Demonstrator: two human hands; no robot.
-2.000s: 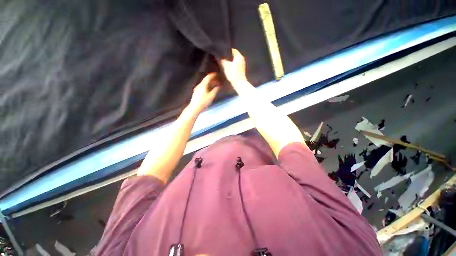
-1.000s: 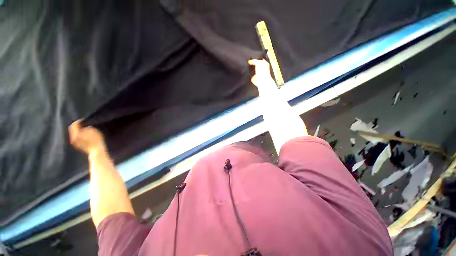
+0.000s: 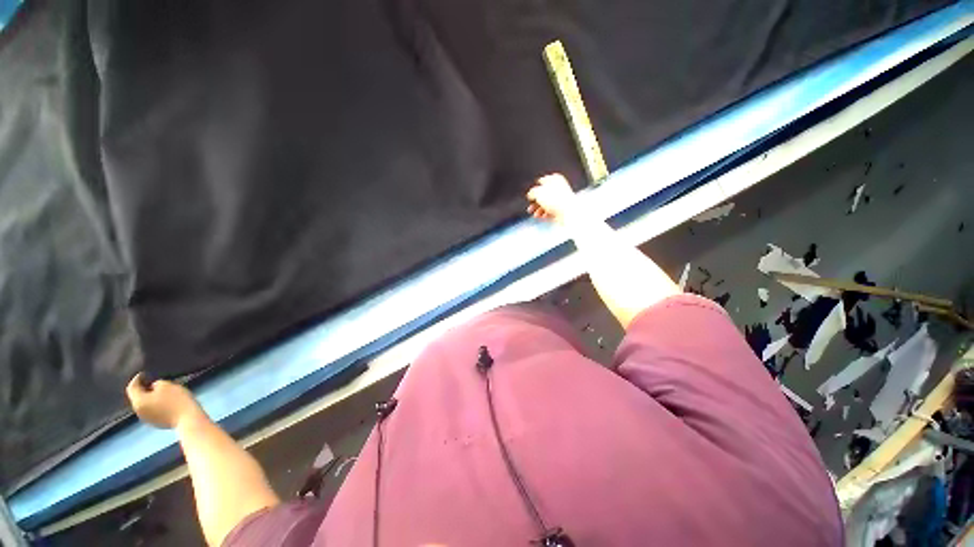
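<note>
Black fabric [image 3: 310,160] covers the table, with soft folds at the left and a fairly flat part in the middle. Its edge runs along the pale blue-white table edge [image 3: 352,331]. My left hand [image 3: 160,402] is at the lower left, its fingers closed on the fabric's edge at the table edge. My right hand [image 3: 550,199] is at the fabric's edge near the middle, fingers curled; the fabric edge meets its fingertips. A yellow stick [image 3: 575,112] lies on the fabric just beyond my right hand, not touched by it.
Below the table edge, the grey floor [image 3: 908,203] carries black and white fabric offcuts [image 3: 828,340] at the right. A thin tan wooden strip [image 3: 865,290] lies among them. A wooden-edged rack [image 3: 892,449] is at the lower right.
My hands have moved apart from the middle. My left hand has gone left and then down to the table edge, drawing the fabric with it. My right hand has come down to the edge.
</note>
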